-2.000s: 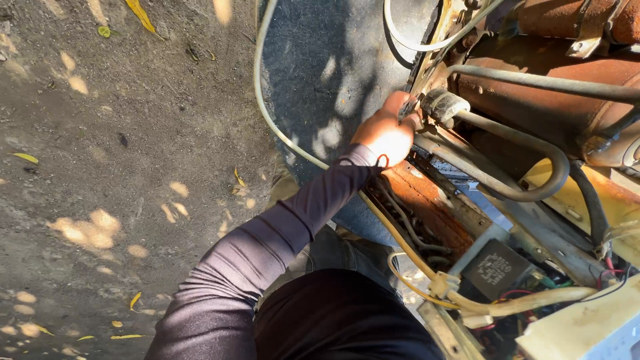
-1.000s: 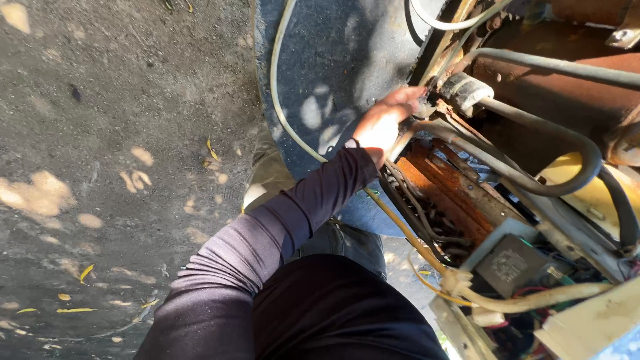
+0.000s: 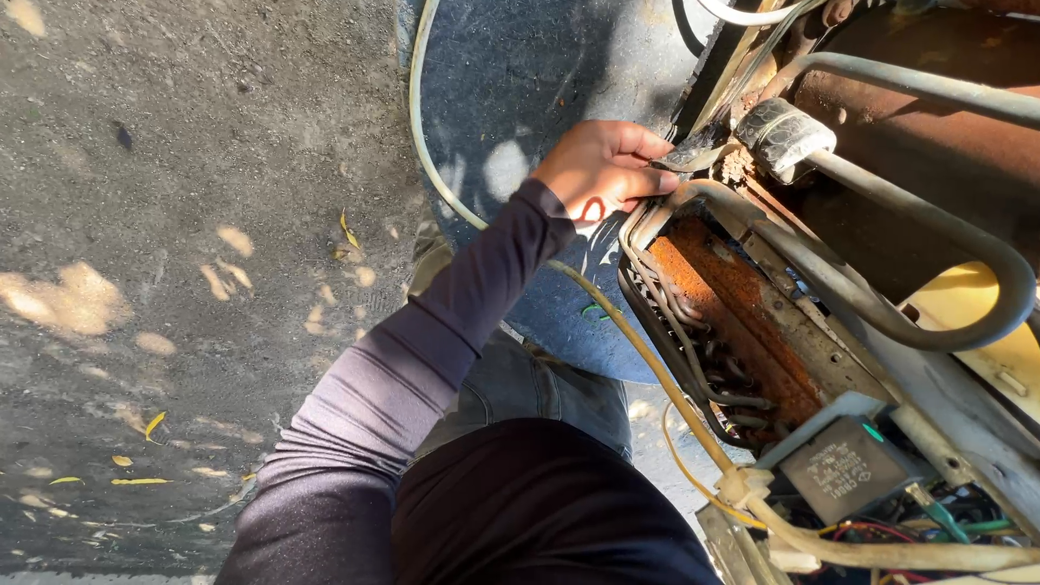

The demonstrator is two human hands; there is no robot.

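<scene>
My left hand [image 3: 608, 169], in a dark sleeve, reaches in from the lower left. Its thumb and fingers pinch a thin greyish strip [image 3: 695, 160], perhaps tape or foil, at the edge of an opened air-conditioner-like unit. Just right of the strip, a wrapped bundle [image 3: 785, 136] sits around a bent metal pipe [image 3: 918, 195]. Below my fingers, another metal tube [image 3: 756, 223] curves beside a rusty metal panel [image 3: 731, 301], next to thin bent coil tubes [image 3: 678, 325]. My right hand is out of view.
A pale cable [image 3: 419, 106] crosses a round dark surface [image 3: 520, 65] and runs to a cable tie [image 3: 743, 485]. A black boxed electrical part [image 3: 849, 469] with coloured wires sits lower right. A rusty cylinder [image 3: 910, 138] lies beyond the pipes. Rough ground with leaves is at left.
My left hand was at the unit's edge close to the wrapped bundle two seconds ago; now it sits slightly left of it, with the greyish strip visible between its fingers. The view has shifted somewhat.
</scene>
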